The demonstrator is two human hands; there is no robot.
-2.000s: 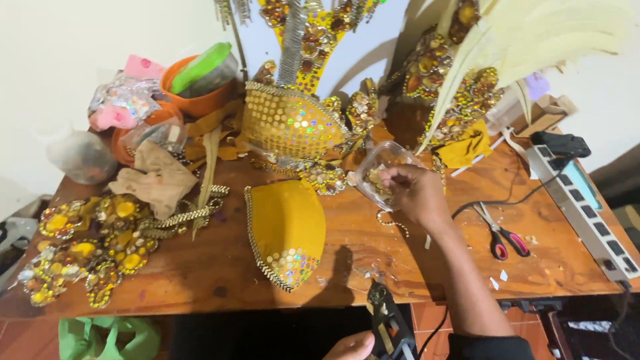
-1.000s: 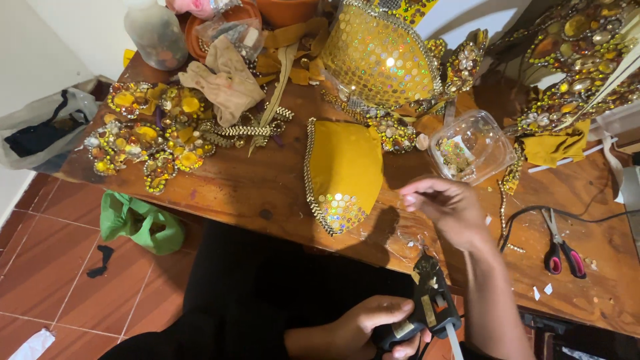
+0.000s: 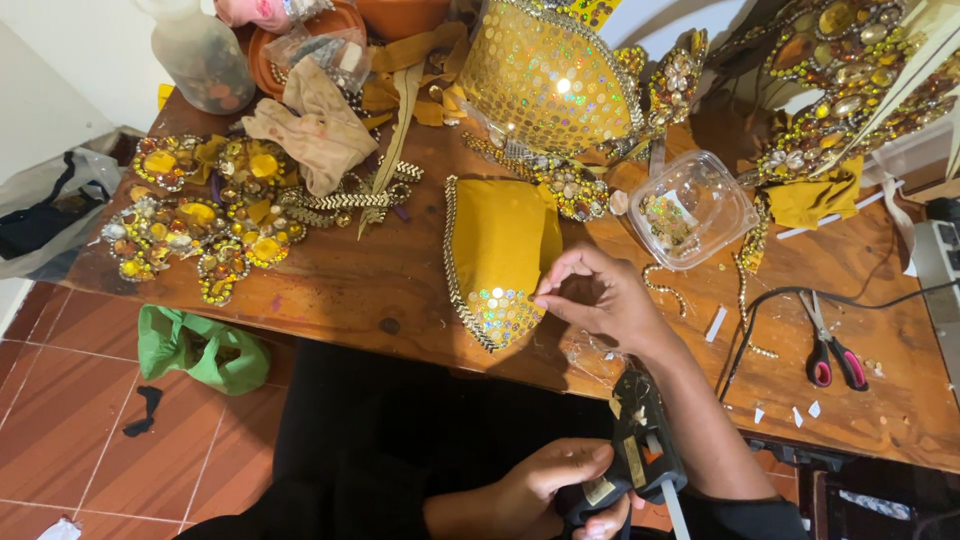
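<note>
My left hand (image 3: 559, 480) is closed around the handle of a black hot glue gun (image 3: 641, 442), with a white glue stick coming out of its rear. Thumb and fingertips of my right hand (image 3: 600, 296) pinch together at the right edge of a yellow fabric cup (image 3: 499, 225); whatever lies between them is too small to tell. Round shiny sequins cover the cup's pointed lower end, and a metallic braided trim runs down its left edge. Beyond my right hand, a clear plastic container (image 3: 694, 210) holds loose sequins. A sequin-covered yellow cup (image 3: 551, 82) stands behind.
Black-and-pink scissors (image 3: 832, 349) and a black cable (image 3: 795, 292) lie at the right, near a power strip (image 3: 941, 262). Jeweled appliqués (image 3: 199, 214), a beige cloth (image 3: 311, 127) and a cloudy bottle (image 3: 202, 60) are at the left. A green bag (image 3: 202, 349) sits on the tiled floor.
My right hand has gone from the clear container to the yellow cup's edge. The glue gun and left hand show more fully than two seconds ago. The view has shifted.
</note>
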